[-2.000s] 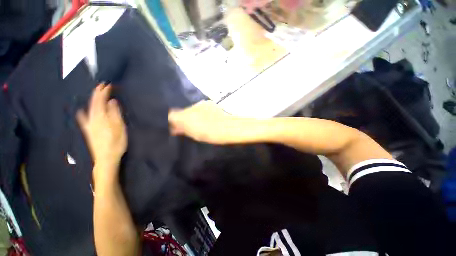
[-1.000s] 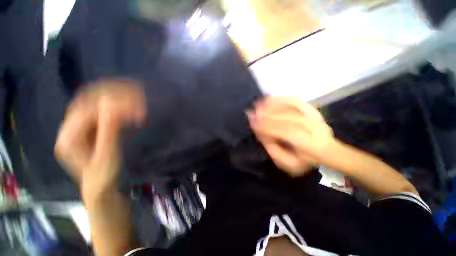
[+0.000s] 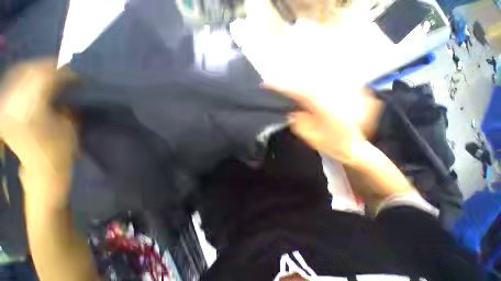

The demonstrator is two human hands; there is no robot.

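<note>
A black fabric panel (image 3: 181,107) hangs stretched between my two hands, above my lap, blurred by motion. My left hand (image 3: 41,110) grips its left end near the left edge of the picture; the fingers are strongly blurred. My right hand (image 3: 327,121) pinches its right end, near the front edge of the white table. More dark fabric (image 3: 143,33) lies behind the panel at the upper left, with a white piece (image 3: 90,24) on it.
The white table (image 3: 307,60) is overexposed, with a black rectangle (image 3: 405,21) at its far corner. A crumpled black fabric pile (image 3: 417,131) lies below the table at right. Blue crates (image 3: 478,219) stand far right. Scraps litter the floor. Red and white items (image 3: 132,249) show at the lower left.
My hands were over the flat fabric, then closed on the panel. They are now wider apart, with the panel stretched between them. My left hand has moved left and my right hand right.
</note>
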